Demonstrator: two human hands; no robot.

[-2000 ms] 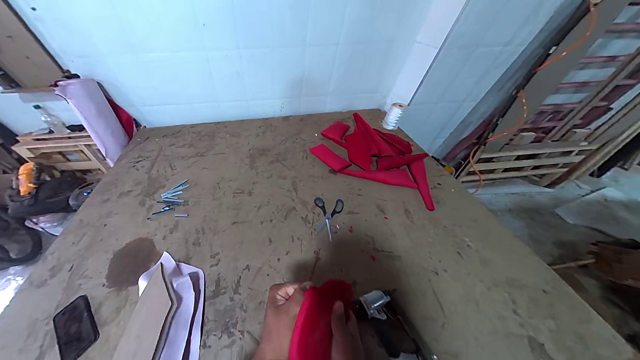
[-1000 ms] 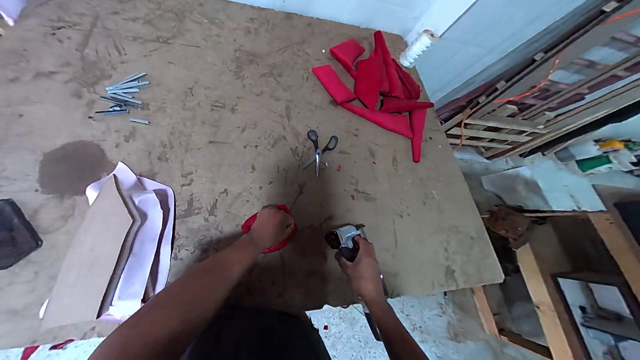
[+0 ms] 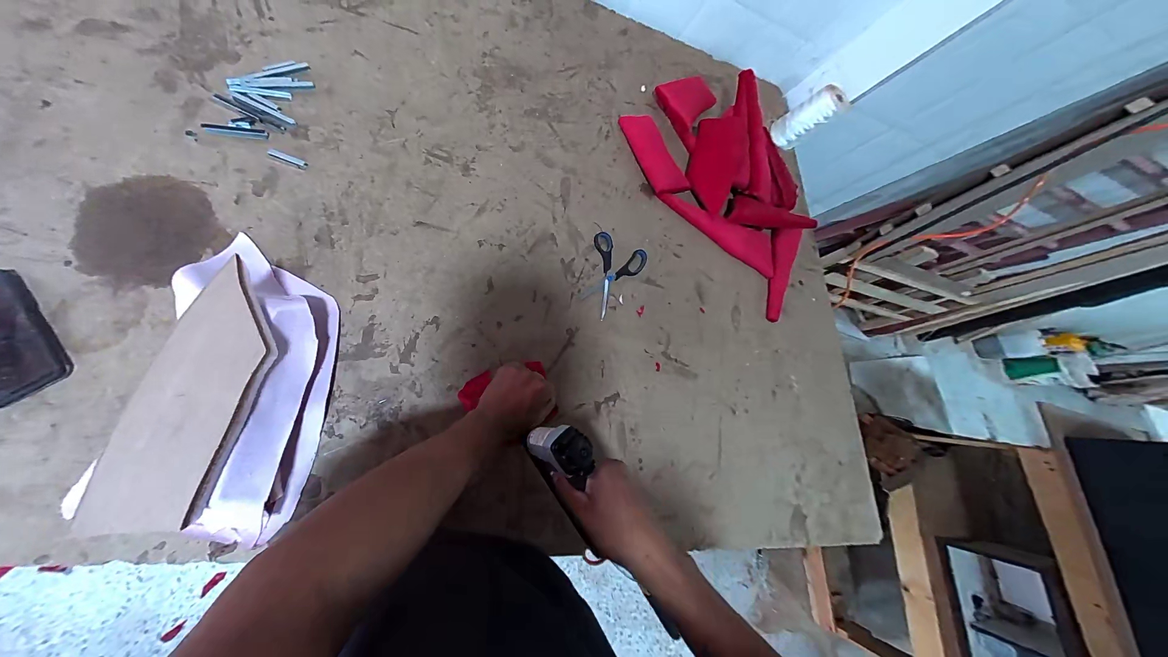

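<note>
My left hand [image 3: 516, 399] is closed on a small red fabric piece [image 3: 474, 391], pressing it on the worn tabletop [image 3: 438, 228]; most of the piece is hidden under the fingers. In my right hand [image 3: 610, 511] is a pneumatic staple gun [image 3: 563, 449], its head close beside my left hand. Whether the nose touches the red fabric I cannot tell. Beyond the hands lie open scissors [image 3: 612, 274] with dark handles. A pile of red fabric-covered pieces [image 3: 721, 164] rests near the table's far right corner.
At the left are a board [image 3: 173, 411] on pale lilac cloth [image 3: 283, 365] and a dark phone-like object [image 3: 27, 338]. Staple strips [image 3: 260, 100] lie farther back. A white thread spool [image 3: 810, 116] stands by the wall. Wooden frames [image 3: 912, 292] are beyond the table's right edge.
My right hand has brought the staple gun leftward, close to my left hand and the red piece. Two seconds ago both hands were on the red fabric. The view has tilted down since then.
</note>
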